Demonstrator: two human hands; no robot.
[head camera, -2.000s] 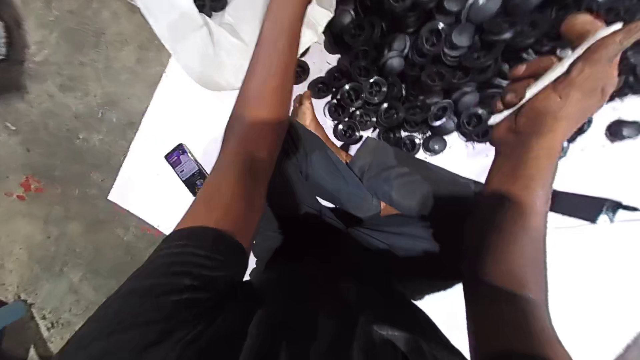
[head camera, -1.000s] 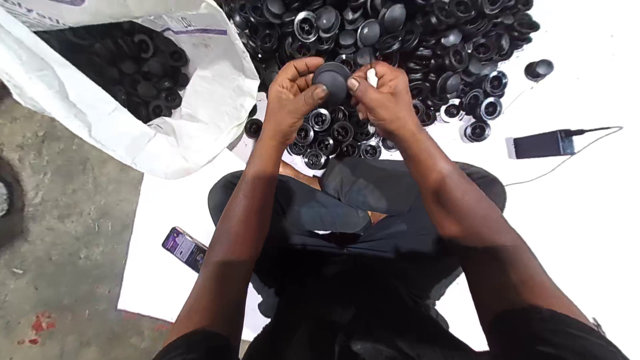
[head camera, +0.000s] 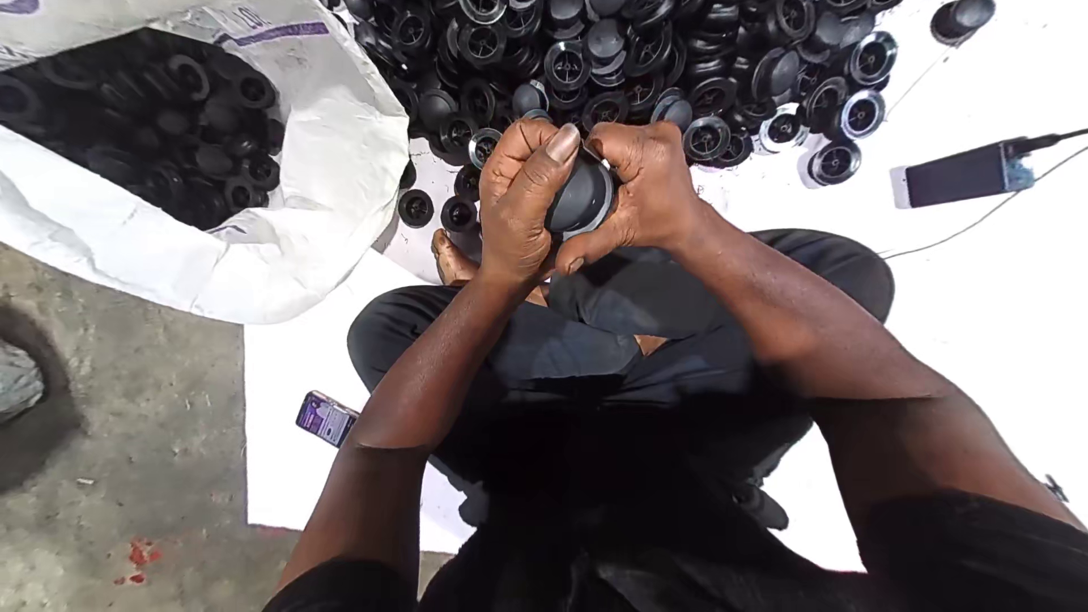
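Note:
A round black plastic cap with a smooth domed face is gripped between my two hands, above my crossed legs. My left hand wraps its left side, thumb on the top edge. Around the right side curls my right hand, its thumb below the cap's lower edge. The fingers hide part of the rim and whatever lies behind it. Just beyond my hands spreads a heap of similar black plastic caps, some dome up, others showing spoked undersides.
At the left, a white woven sack gapes open with black caps inside. A lit phone lies near my left forearm. On the right, a dark device with a cable rests on the white sheet. Concrete floor borders the sheet.
Two seconds ago my hands were apart, the right with a white cloth-like piece. One second ago they held a dark cap by its edges; now they wrap around it. The white piece is no longer visible.

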